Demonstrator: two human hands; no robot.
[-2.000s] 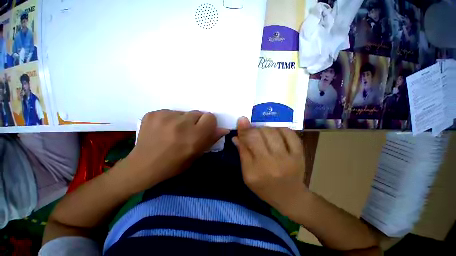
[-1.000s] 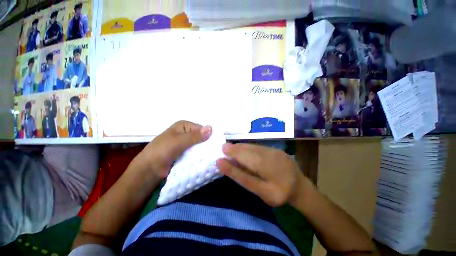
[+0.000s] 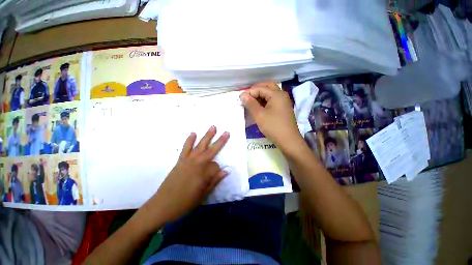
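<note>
A slim white panel, the back cover (image 3: 139, 155), lies flat on the poster sheet in front of me, too bright for much detail. My left hand (image 3: 199, 168) lies palm down on its lower right part with fingers spread. A whitish bumpy piece, seemingly the sticker backing sheet (image 3: 227, 191), shows beside and under this hand at the panel's front edge. The frame does not show if the hand grips it. My right hand (image 3: 256, 98) has thumb and forefinger together at the panel's upper right corner. Anything between the fingertips is too small to tell.
A tall stack of white sleeves (image 3: 233, 41) stands behind the panel. A crumpled white cloth (image 3: 304, 103) lies right of my right hand. Printed paper slips (image 3: 401, 147) lie farther right on dark photo sheets. A carton with upright white packed units (image 3: 414, 217) is below the bench edge.
My hands were together at the front edge with the dotted sheet. Now my left hand is spread on the panel and my right hand has moved up to the corner. The view has shifted.
</note>
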